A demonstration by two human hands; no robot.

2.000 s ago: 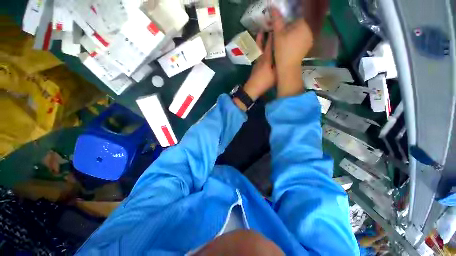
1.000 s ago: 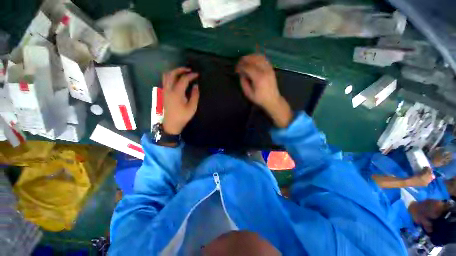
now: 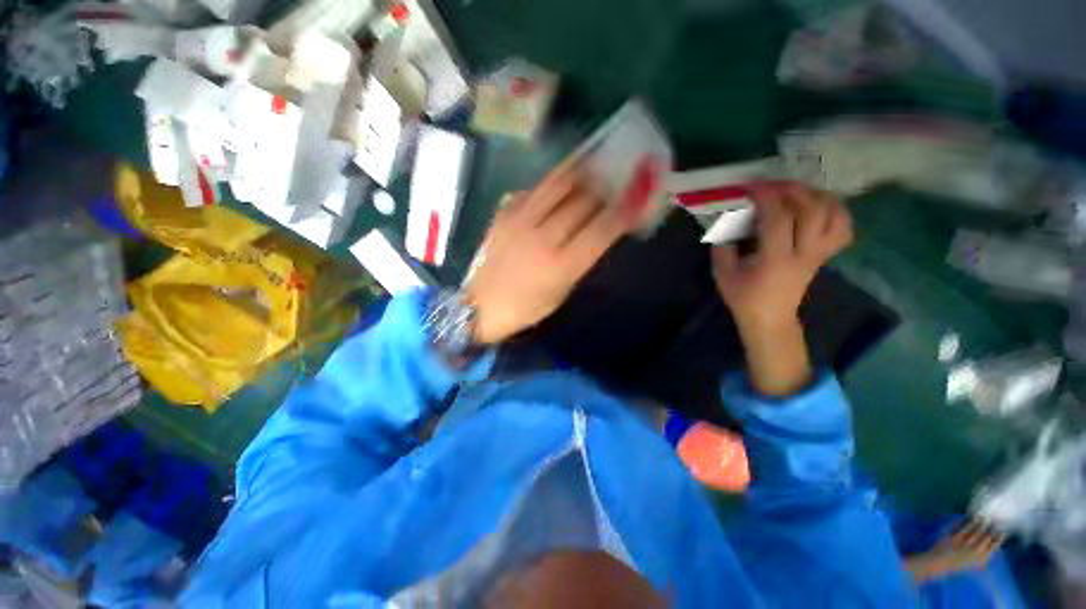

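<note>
My left hand (image 3: 536, 256) grips a white retail box with a red patch (image 3: 631, 161), blurred, above the black tray. My right hand (image 3: 780, 244) holds a second, narrow white box with a red stripe (image 3: 712, 194); a small white flap shows below it. The black tray (image 3: 631, 297) lies in front of my body, partly under my hands. The two boxes are close together; blur hides whether they touch.
A pile of white boxes (image 3: 268, 137) lies at upper left on the green bench (image 3: 595, 54). A yellow sack (image 3: 208, 315) is at left. More blurred white boxes (image 3: 917, 155) lie at right. A person's hand (image 3: 959, 550) shows at lower right.
My hands were empty over the black tray a second ago; now each holds a white box with red on it. The view has shifted and the tray appears tilted.
</note>
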